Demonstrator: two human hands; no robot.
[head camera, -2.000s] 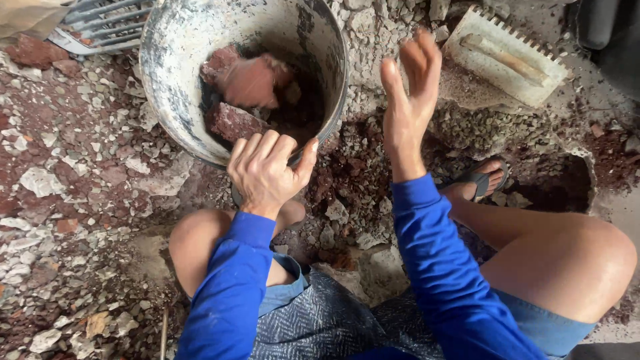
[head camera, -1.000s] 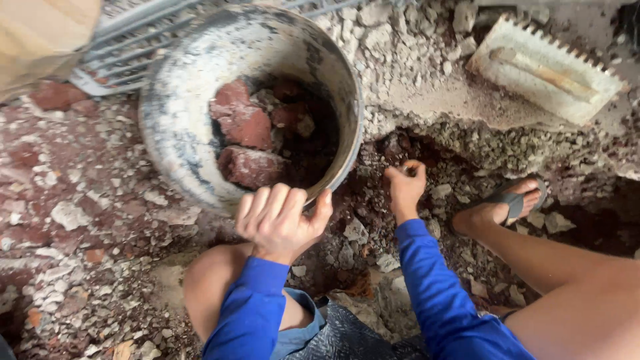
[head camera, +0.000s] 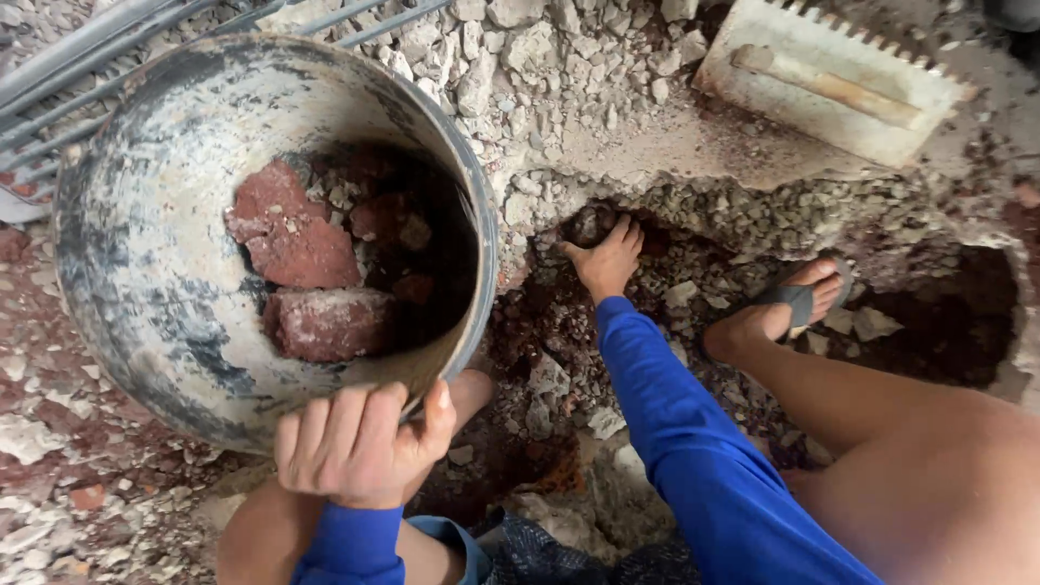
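My left hand (head camera: 361, 443) grips the near rim of a worn, plaster-smeared bucket (head camera: 154, 244), its fingers curled over the edge. Inside the bucket lie a flat reddish chunk of rubble (head camera: 296, 231), a blockier red piece (head camera: 329, 322) and smaller fragments in shadow. To the right of the bucket, my right hand (head camera: 608, 256) reaches down into the broken ground, fingers spread around a dark, roundish lump (head camera: 589, 223) at the edge of the dug hollow. Whether the fingers grip that lump cannot be told.
A notched trowel (head camera: 829, 85) lies on the concrete ledge (head camera: 666, 150) at the upper right. Metal grating (head camera: 61, 89) runs behind the bucket at the upper left. My sandalled foot (head camera: 780, 309) rests in the hollow, beside a deeper dark hole (head camera: 946, 317). Loose rubble (head camera: 536, 57) surrounds the bucket.
My right hand, raised and open two seconds ago, has come down to the rubble beside the bucket. My left hand has stayed on the rim. The view has moved closer.
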